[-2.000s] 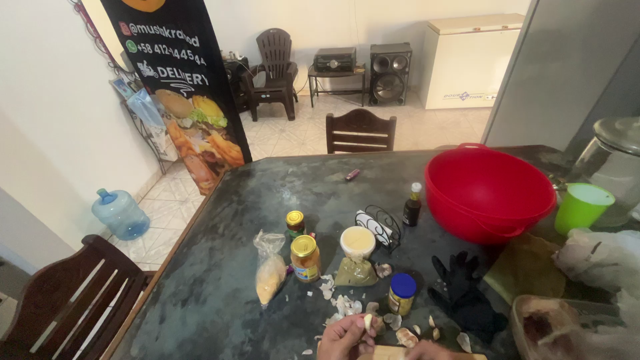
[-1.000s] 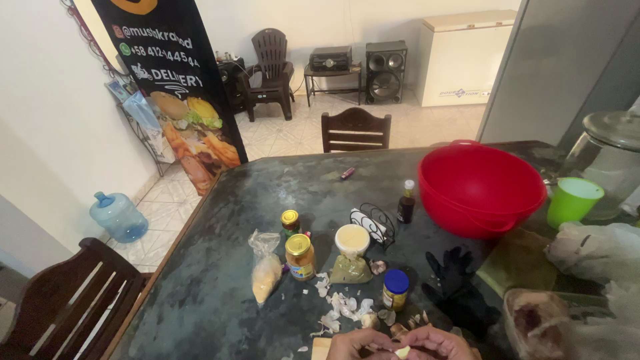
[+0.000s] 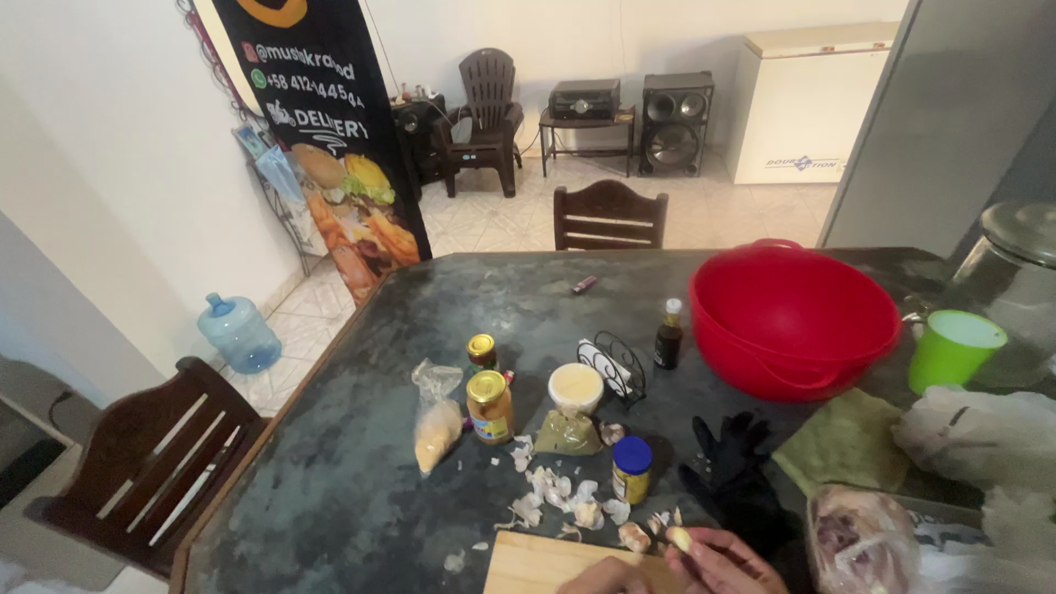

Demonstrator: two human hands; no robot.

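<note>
My right hand [image 3: 726, 563] pinches a pale garlic clove [image 3: 680, 539] between its fingertips, above the right end of a wooden cutting board [image 3: 536, 563]. Close by on the left, my left hand [image 3: 606, 576] is partly cut off by the bottom edge, and its fingertips are hidden. Garlic pieces [image 3: 634, 537] lie just beyond the board, with papery garlic skins [image 3: 551, 487] scattered behind them. A blue-lidded jar [image 3: 632, 470] stands behind the garlic. Black gloves [image 3: 734, 462] lie to the right of that jar.
Gold-lidded jars [image 3: 489, 408], a bag of pale powder [image 3: 437, 429], a white tub [image 3: 576, 388], a green bag [image 3: 569, 433], a napkin holder [image 3: 612, 367] and a dark bottle [image 3: 668, 337] stand mid-table. Rightward are a red basin [image 3: 792, 330], a green cup [image 3: 957, 351] and bagged meat [image 3: 862, 540].
My hands have shifted slightly rightward and apart since one second ago, and more of the cutting board shows. The garlic clove is now held up in my right hand.
</note>
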